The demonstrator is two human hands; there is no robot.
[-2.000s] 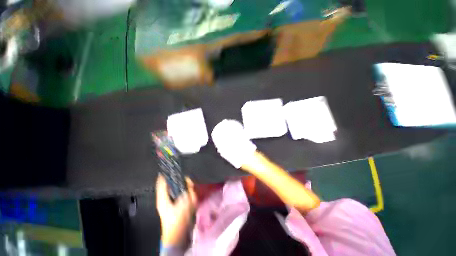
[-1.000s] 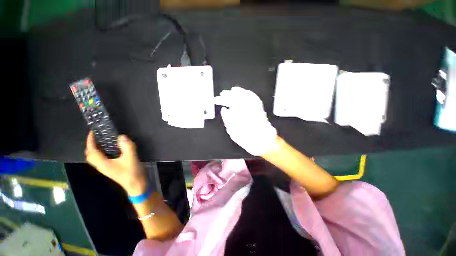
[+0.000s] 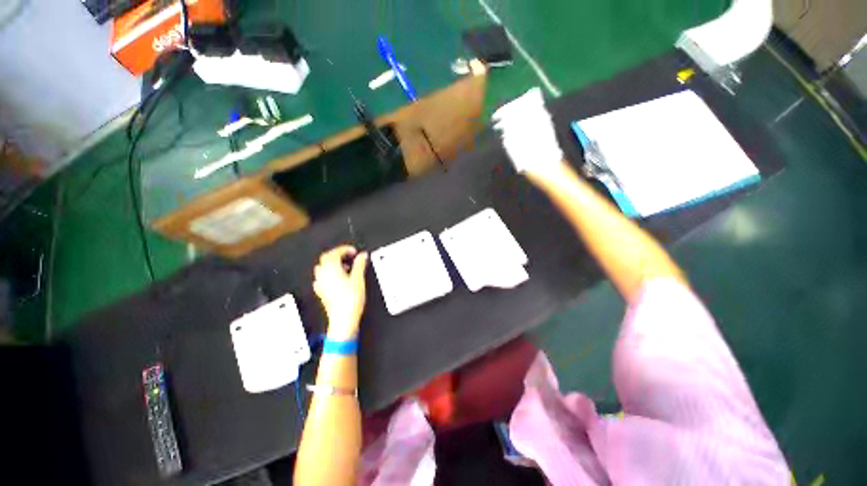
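Note:
My bare left hand, with a light blue wristband, is on the black bench between two white boxes. Its thumb and finger are closed around a small dark object, perhaps a plug. One white box lies left of it. A second white box lies close to its right, and a third white box beside that. The remote control lies on the bench at the far left. My gloved right hand is stretched out over the bench's far edge; its fingers are blurred, and I cannot tell whether it holds anything.
A clipboard with white paper lies right of my right hand. Beyond the bench, a green-topped table holds a blue pen, a white power strip and an orange carton. A white curved object stands at the upper right.
My left hand has let go of the remote, which now lies on the bench, and moved right between the boxes. My right hand has moved away from the left box, far out. The view has turned.

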